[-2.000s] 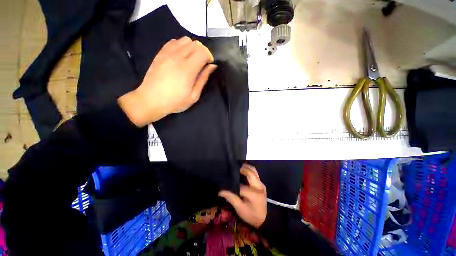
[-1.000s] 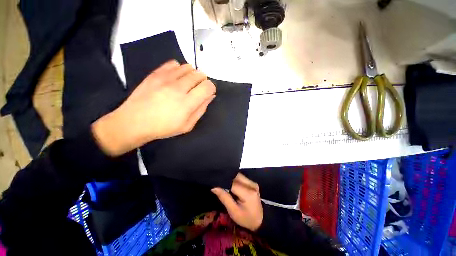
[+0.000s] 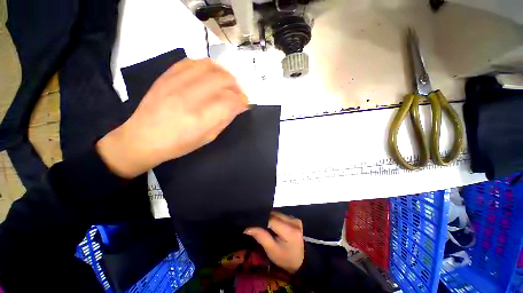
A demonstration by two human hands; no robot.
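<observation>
A black garment panel (image 3: 223, 171) lies over the white table's front edge, below and left of the presser foot (image 3: 250, 44). My left hand (image 3: 178, 117) lies on the panel's upper part with its fingers curled at the top edge; its fingertips are hidden. My right hand (image 3: 279, 239) is below the table edge and pinches the panel's lower right edge between thumb and fingers. The cloth is not under the foot. The needle is too blurred to make out.
Olive-handled scissors (image 3: 423, 109) lie right of the machine's ridged knob (image 3: 295, 64). Folded black pieces (image 3: 499, 129) are at far right. Long black pieces (image 3: 86, 86) hang at left over a tan surface (image 3: 45, 123). Blue (image 3: 421, 229) and red (image 3: 368, 229) baskets stand below the table edge.
The panel has moved out from beside the presser foot, down and left, and now lies flatter. My left hand has moved left and down with it. My right hand still holds the lower edge.
</observation>
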